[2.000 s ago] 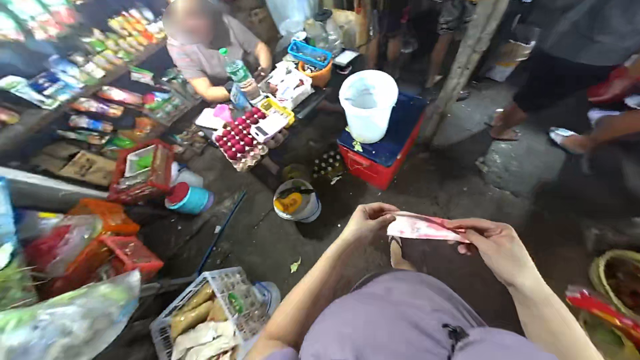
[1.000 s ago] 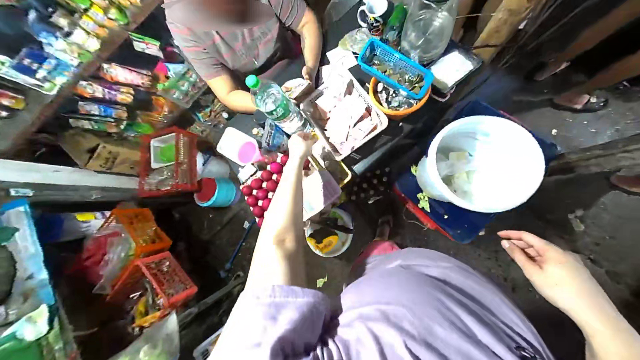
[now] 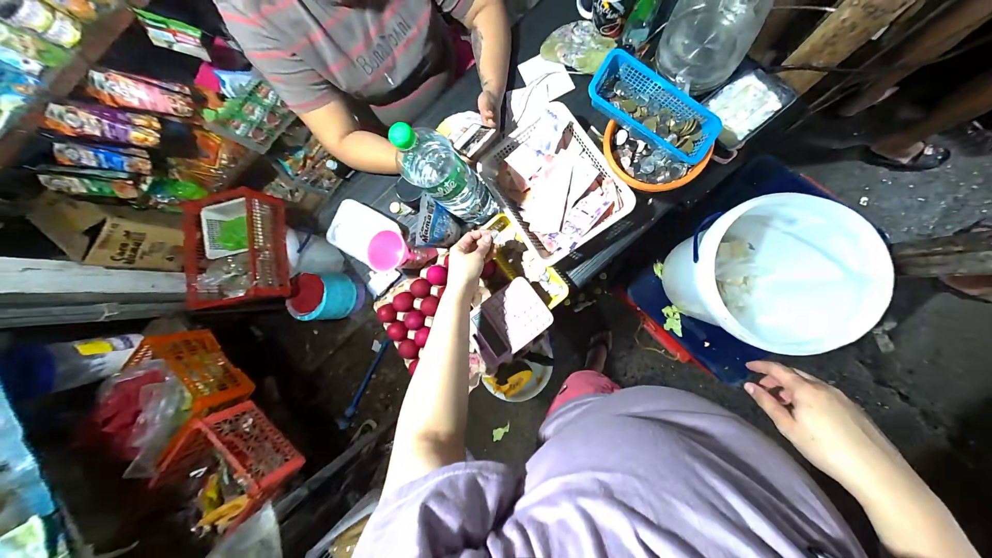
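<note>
My left hand [image 3: 469, 256] reaches out over the yellow plastic basket [image 3: 559, 291], its fingertips pinched together; whether something small is between them I cannot tell. Beneath that forearm are dark red eggs [image 3: 414, 319] on a tray, and a calculator [image 3: 521, 314] lies just to the right. Past my fingers stand a water bottle with a green cap [image 3: 453, 186] and a white basket [image 3: 626, 203] holding what look like banknotes. My right hand [image 3: 810, 415], empty with fingers apart, hangs below a large white bucket [image 3: 806, 271].
A person in a striped shirt [image 3: 341, 54] sits across the table, hands near a phone [image 3: 474, 139]. Coins fill a blue basket [image 3: 655, 105] and an orange bowl [image 3: 659, 182]. Red and orange crates [image 3: 252, 446] stand at left. A small pail [image 3: 519, 380] is on the floor.
Two seconds ago both my hands held a pinkish strip, perhaps a banknote; now they are apart, the left over the table. The view has moved much nearer the table.
</note>
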